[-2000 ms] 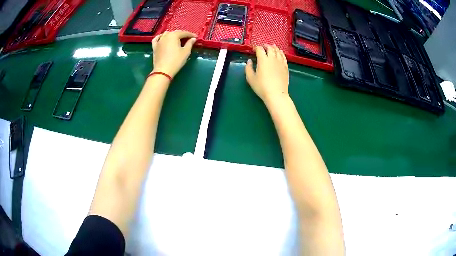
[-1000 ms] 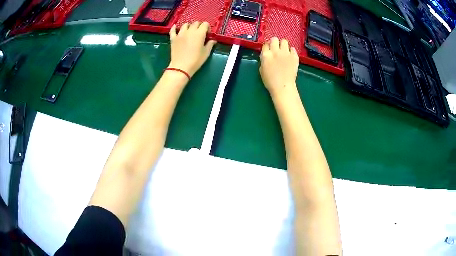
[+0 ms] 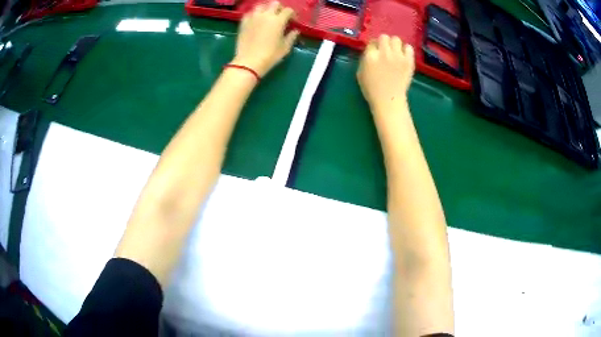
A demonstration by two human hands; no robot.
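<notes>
A bright red perforated tray (image 3: 395,22) lies at the top of the view, cut off by its upper edge, with a few black phone frames (image 3: 443,33) in its compartments. My left hand (image 3: 265,38) rests with its fingers over the tray's near rim, left of the white strip (image 3: 304,112). My right hand (image 3: 387,69) has its curled fingertips on the near rim, right of the strip. Both hands are bare; the left wrist has a red cord (image 3: 242,68). The undersides of the fingers are hidden.
A black blister tray (image 3: 527,82) lies right of the red tray. Black frames (image 3: 71,68) lie on the green surface at the left, one (image 3: 25,148) beside the white sheet (image 3: 296,263) nearest me. Part of another red tray (image 3: 59,6) shows at the top left.
The view has shifted, so the trays sit higher and further right in the picture. Both hands remain at the red tray's near rim. The loose frames at the left have changed position.
</notes>
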